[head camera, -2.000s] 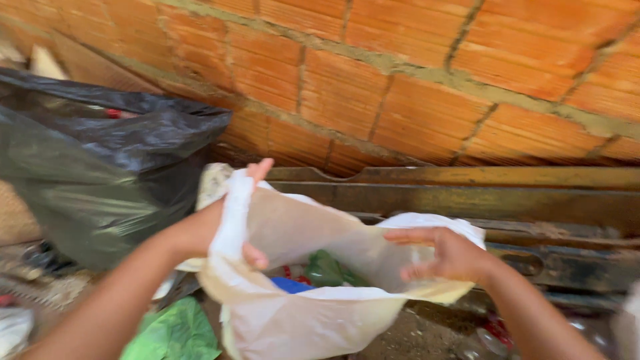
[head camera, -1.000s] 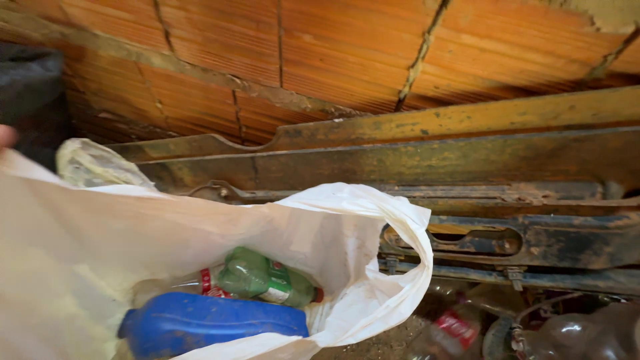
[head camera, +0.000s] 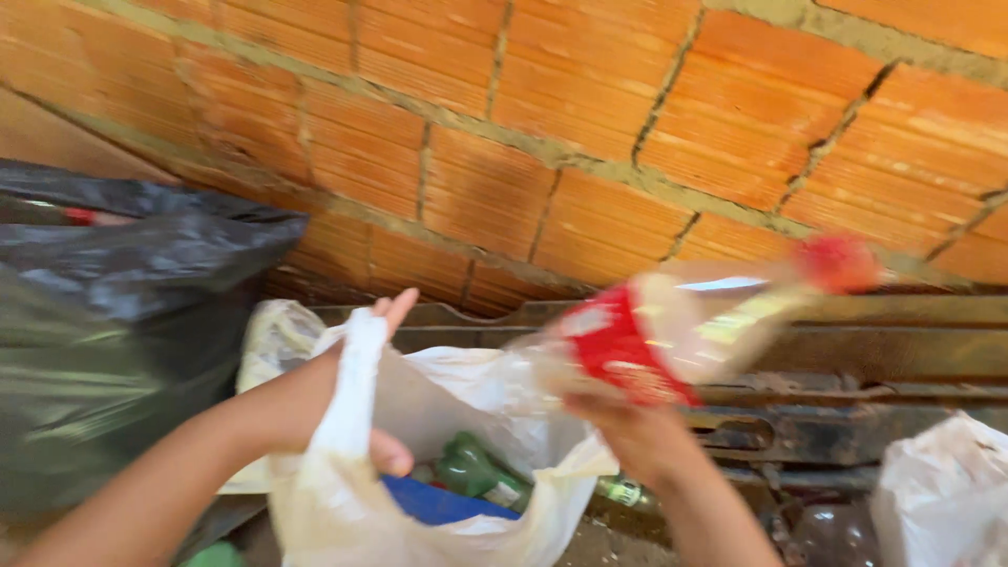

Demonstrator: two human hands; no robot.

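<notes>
My left hand point(head camera: 386, 378) is inside the mouth of a white plastic bag point(head camera: 315, 504), one handle looped over the wrist, with the thumb and fingertips showing. In the bag lie a green plastic bottle point(head camera: 476, 472) and a blue plastic container point(head camera: 441, 502). Above the bag's right side, my right hand point(head camera: 614, 413) grips a large clear plastic bottle point(head camera: 701, 315) with a red label and red cap. That bottle is tilted, its cap toward the upper right, and blurred. The fingers behind it are partly hidden.
A black plastic bag point(head camera: 134, 339) with bottles in it stands at the left. Long rusty metal beams point(head camera: 906, 346) lie along the brick wall point(head camera: 488, 173). Another white bag point(head camera: 945, 488) is at the lower right, beside a clear bottle point(head camera: 835, 535). Part of a green item shows at the bottom left.
Two seconds ago my right hand was at the bag's right rim with no bottle in it; now it holds the large clear bottle. My left hand remains at the bag's left handle.
</notes>
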